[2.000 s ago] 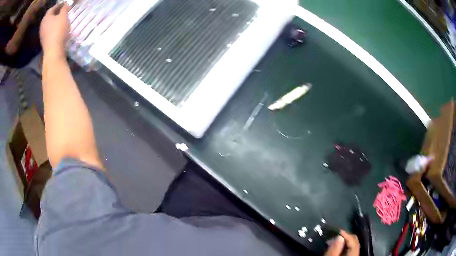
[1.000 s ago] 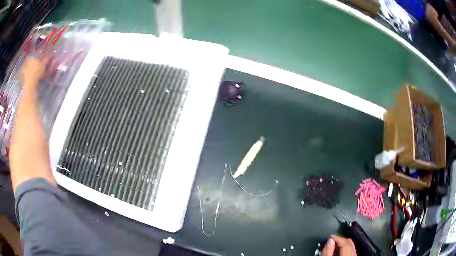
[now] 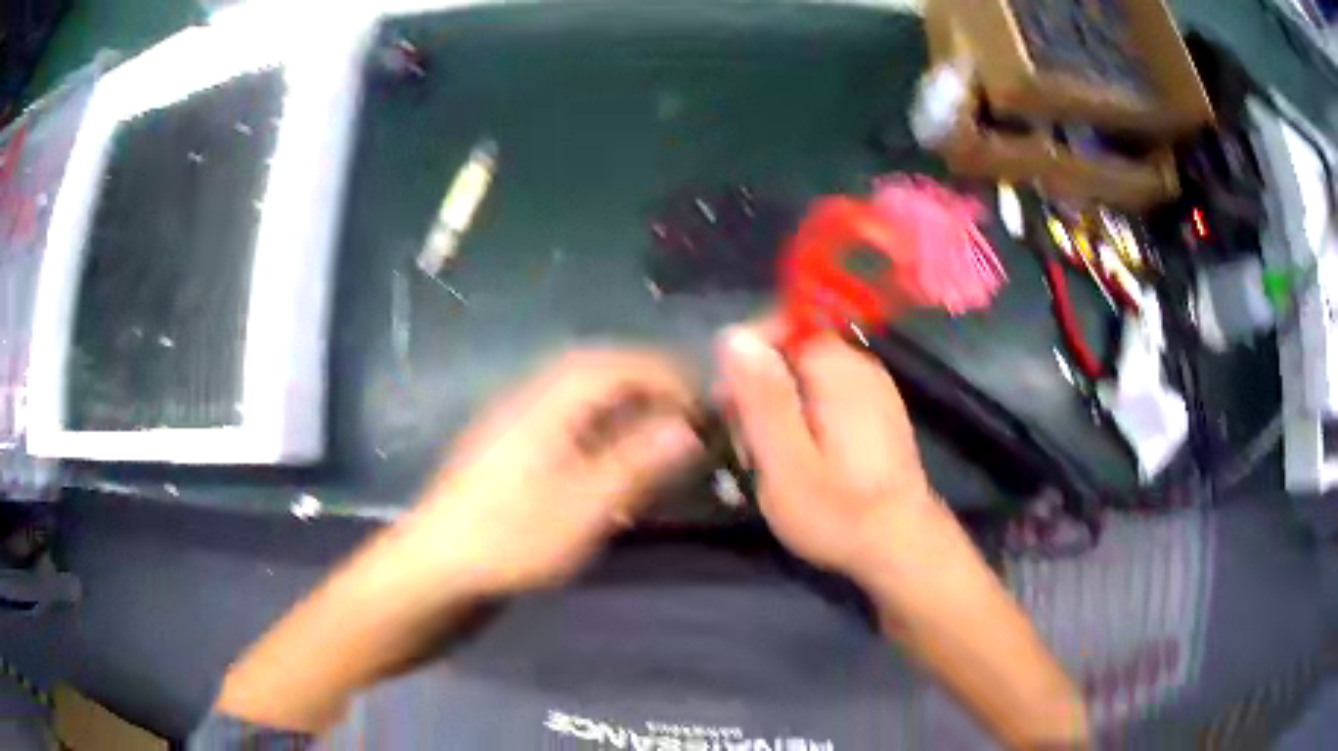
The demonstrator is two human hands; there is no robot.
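Observation:
A red thermometer head (image 3: 839, 267) with a dark round opening is held up at the fingertips of my right hand (image 3: 829, 440). It is blurred, and no stem can be made out. My left hand (image 3: 565, 462) is beside it at the bench's front edge, fingers curled and blurred; whether it holds anything cannot be told. The black electric screwdriver (image 3: 998, 433) lies right of my right hand. A dark pile of small parts (image 3: 712, 242) and a pile of pink-red sticks (image 3: 947, 242) lie behind my hands.
The white tray (image 3: 335, 220) stands at left, with clear plastic trays (image 3: 18, 220) beyond it. A pale pen-like tool (image 3: 459, 210) lies on the mat. Cardboard boxes (image 3: 1013, 110) and red-handled pliers (image 3: 1074, 316) are at right. A clear ribbed tray (image 3: 1123, 602) is below the bench at right.
My left hand has come from the clear trays at far left to the front of the bench. The red head now shows in my right hand. The view has turned right.

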